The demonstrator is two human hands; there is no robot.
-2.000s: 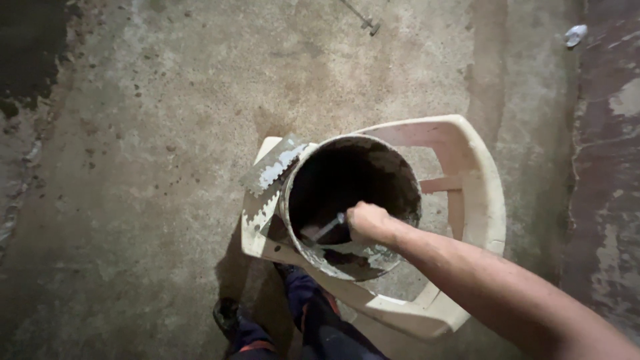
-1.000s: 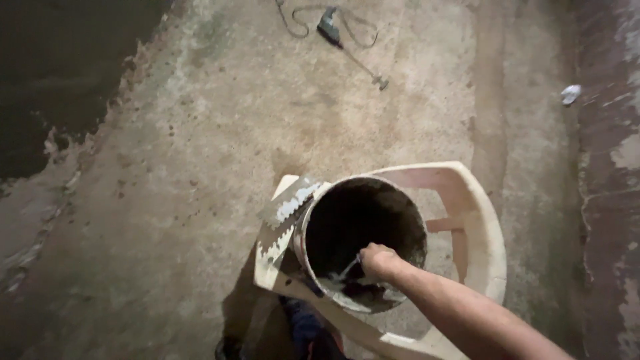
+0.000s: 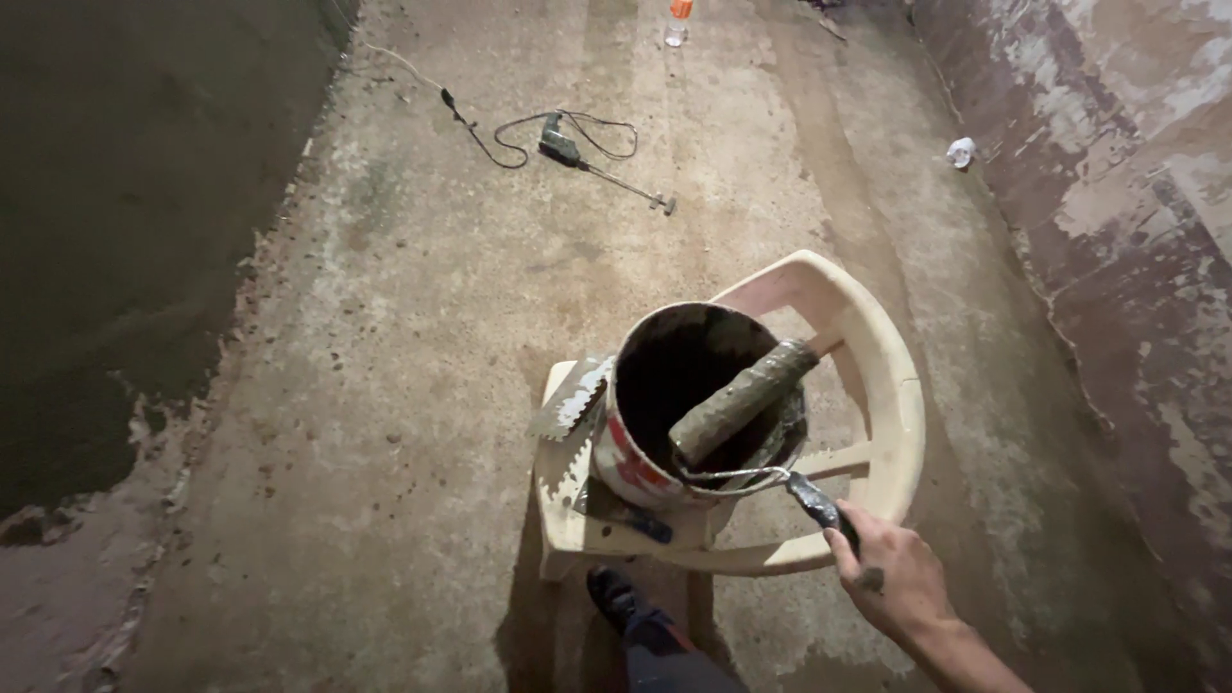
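My right hand [image 3: 890,568], with a grey smear on it, grips the dark handle of a paint roller [image 3: 746,402]. The roller's sleeve is coated in grey-green material and lies tilted over the mouth of a bucket [image 3: 630,472]. The bucket's inside is dark, so its contents are hard to make out. It stands on the seat of a cream plastic armchair [image 3: 900,404]. Left of the bucket, a notched trowel blade [image 3: 570,399] lies on the seat, with another toothed tool [image 3: 568,467] below it and a dark handle [image 3: 650,526] near the front edge. My left hand is out of view.
A drill with a mixing paddle [image 3: 560,144] and its looped cord lie on the concrete floor [image 3: 433,337]. Farther off stands a bottle with an orange label [image 3: 676,29]. A crumpled white item [image 3: 961,152] lies by the patchy right wall [image 3: 1136,289]. A dark wall rises at left.
My right hand has come up out of the bucket's mouth to its lower right, and the roller is now visible over the bucket. The view has tilted up, showing more floor.
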